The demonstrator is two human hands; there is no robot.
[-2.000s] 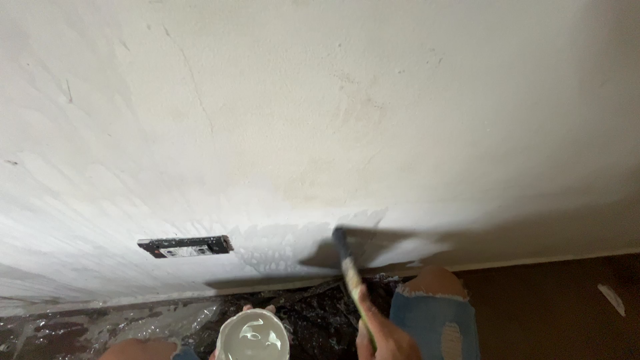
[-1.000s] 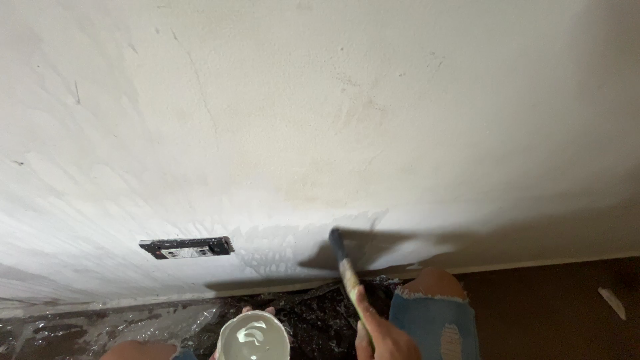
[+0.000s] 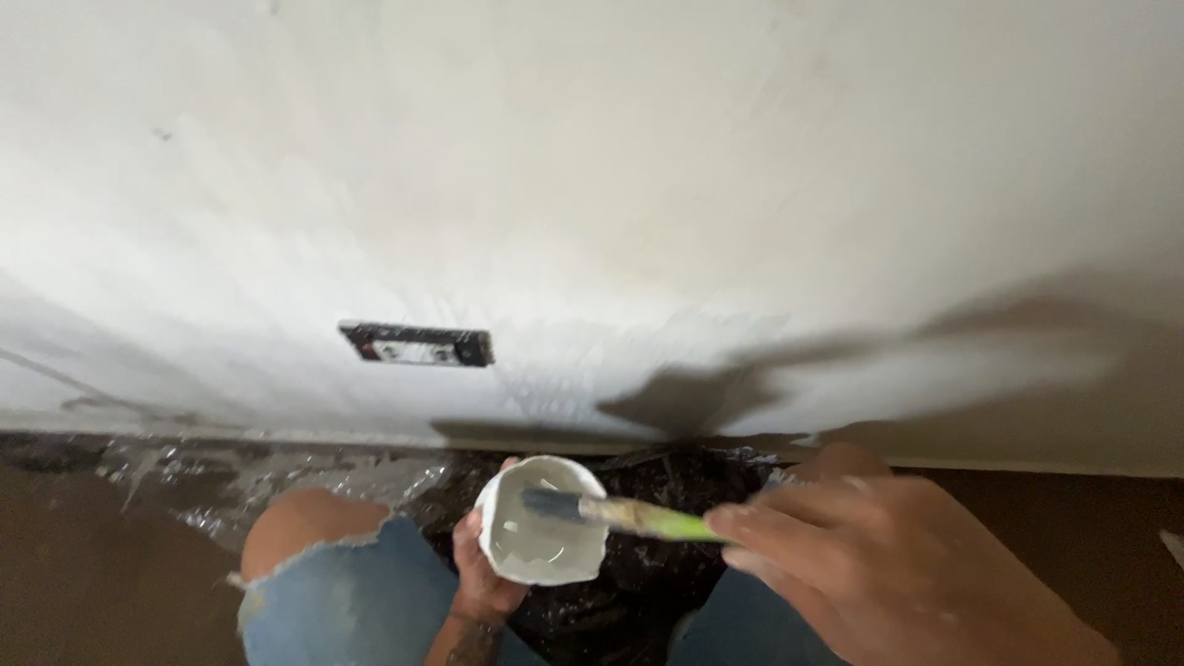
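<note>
My left hand (image 3: 483, 564) grips a white tub (image 3: 592, 566) by its left side, low between my knees. Whitish liquid (image 3: 532, 546) lies inside it. My right hand (image 3: 832, 546), somewhat blurred, is closed on the green handle of a paintbrush (image 3: 638, 518). The brush points left, and its dark bristles are over the tub's opening; whether they touch the liquid I cannot tell. Behind the tub rises a white wall (image 3: 647, 203), with a damp-looking patch right of the outlet.
A black-framed electrical outlet (image 3: 416, 345), splashed with white, is set low in the wall. Plastic sheeting (image 3: 305, 476) with white splashes covers floor along the wall's foot. My knees in torn jeans (image 3: 351, 592) flank the tub. Brown floor (image 3: 92, 573) shows at both sides.
The brush has left the wall, where its bristles were in both earlier frames, and is now over the tub. My left hand and the tub's rim show more fully. The view has shifted.
</note>
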